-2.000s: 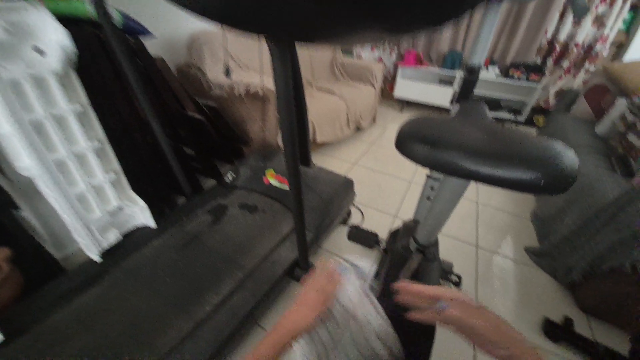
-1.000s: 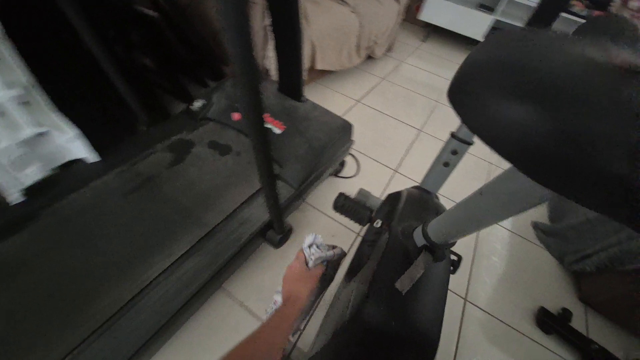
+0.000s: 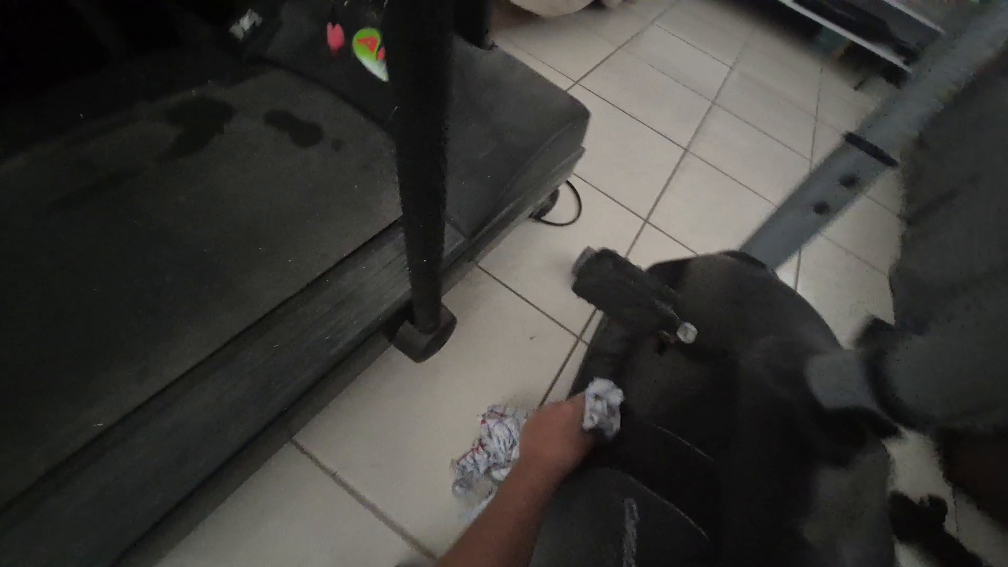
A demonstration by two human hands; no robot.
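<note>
My left hand [image 3: 555,437] is closed around a crumpled white patterned cloth [image 3: 602,405]. One bunch of it sticks out at the fingers, and more cloth hangs on the other side of the hand, over the floor tiles. The hand is at the left side of the black housing [image 3: 709,409] of an exercise bike, below the bike's pedal [image 3: 630,291]; the bunched cloth appears to touch the housing. My right hand is out of view.
A black treadmill [image 3: 197,260] with dark patches on its belt fills the left side. Its upright post [image 3: 425,197] stands near the bike. A cable loop [image 3: 568,206] lies on the tiled floor [image 3: 661,142]. The bike's grey metal tube [image 3: 827,185] slants up at right.
Two seconds ago both hands were in view; the right has since left it. My left hand with the cloth has come against the side of the bike housing. The view has moved closer and lower.
</note>
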